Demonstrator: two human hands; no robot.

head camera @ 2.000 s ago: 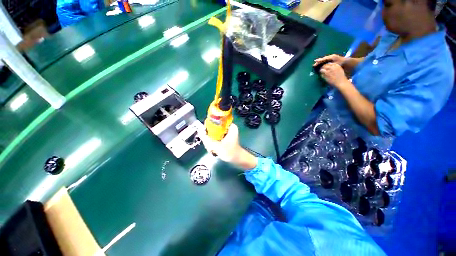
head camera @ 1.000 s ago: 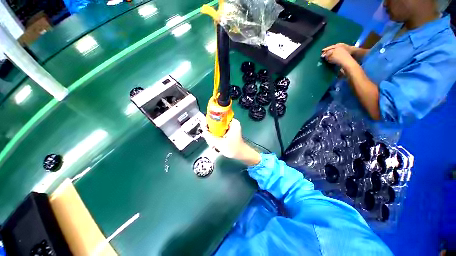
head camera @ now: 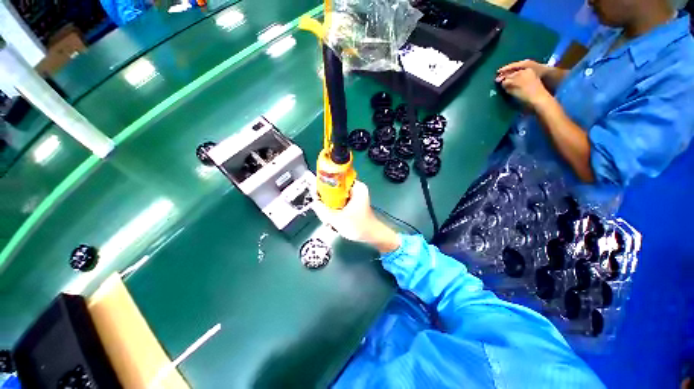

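My right hand [head camera: 353,216] is closed around the yellow-orange electric screwdriver [head camera: 335,181], which hangs upright from a black sleeve and yellow cord. Its tip is hidden behind my hand. A round black housing [head camera: 315,253] with a silver detailed face lies on the green mat just below and left of my hand. The grey-white screw feeder [head camera: 266,171] stands directly left of the screwdriver, its front ledge close to my fingers. Tiny silver screws [head camera: 262,248] lie loose on the mat left of the housing. My left hand is not in view.
Several black round parts [head camera: 396,169] cluster right of the screwdriver. A black tray [head camera: 466,72] with white contents stands behind them. A clear blister tray [head camera: 533,251] is at right, beside a seated person [head camera: 620,99]. A black bin [head camera: 65,346] and cardboard strip [head camera: 129,327] are lower left.
The view has shifted slightly, so the feeder and housing appear further right. My right hand still holds the screwdriver near the feeder ledge. The other person's hands have moved closer together and further right.
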